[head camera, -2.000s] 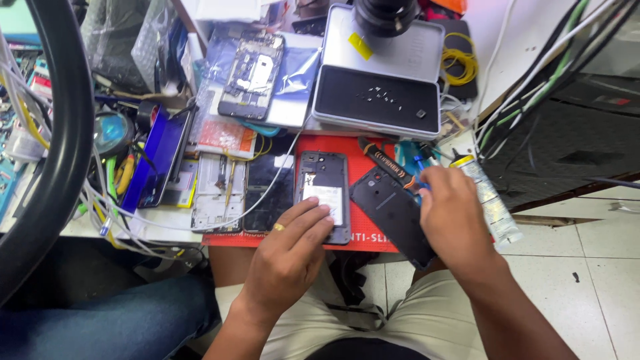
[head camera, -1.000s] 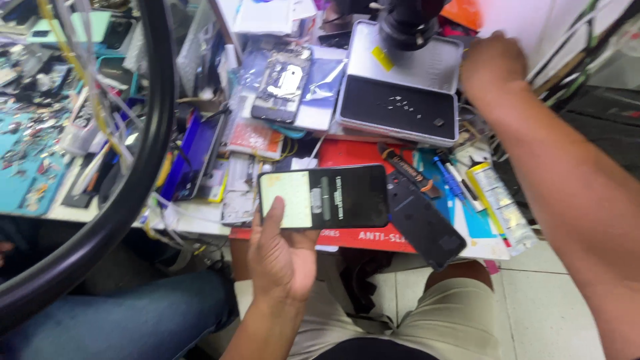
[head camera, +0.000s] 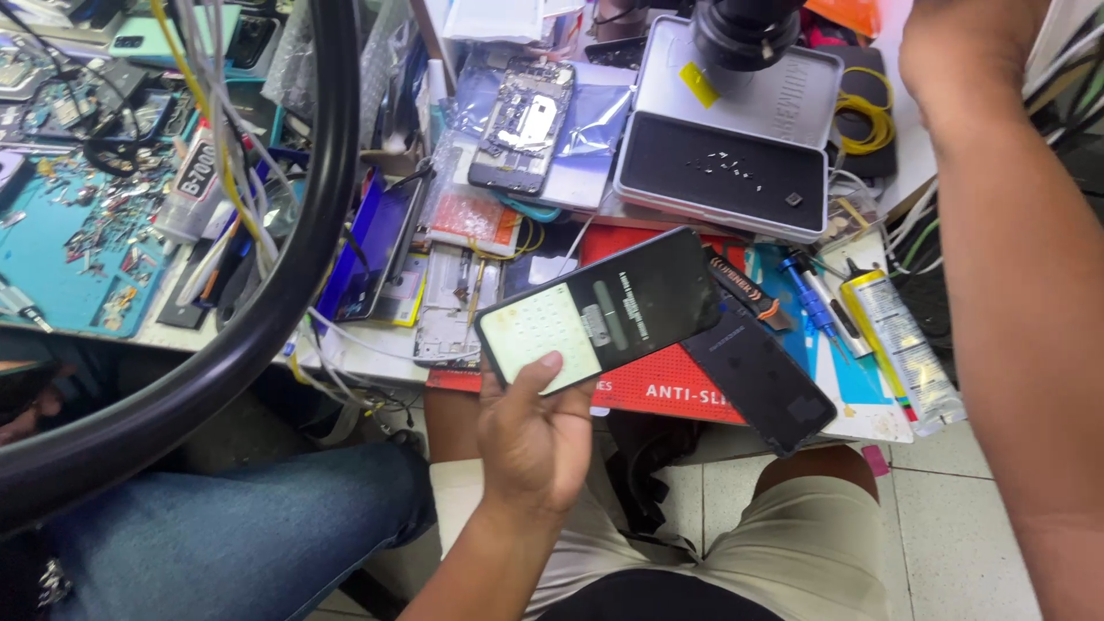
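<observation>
My left hand (head camera: 535, 431) holds a smartphone (head camera: 660, 293) over the front edge of the bench, its screen lit with a pale keypad at the left end. The thumb lies on the keypad area. Below the phone's right end, a detached black phone back cover (head camera: 768, 379) lies tilted on the red mat (head camera: 681, 388). Beside it is an opener tool (head camera: 749, 289) with an orange and black handle. My right hand (head camera: 975, 52) reaches to the far right of the bench; its fingers are cut off by the frame, so what it touches is hidden.
An open metal case (head camera: 724, 222) with small parts stands behind the phone, under a black microscope head (head camera: 749, 34). An opened phone (head camera: 526, 125) lies left of it. Screwdrivers (head camera: 811, 297) and a yellow-ended tube (head camera: 901, 345) lie right. A black ring-shaped frame (head camera: 332, 172) crosses the left; a seated person's jeans (head camera: 241, 535) show below.
Two seconds ago my left hand was on a phone on the mat; now it holds a phone raised, screen up. My right hand has moved from beside the back cover to the far right.
</observation>
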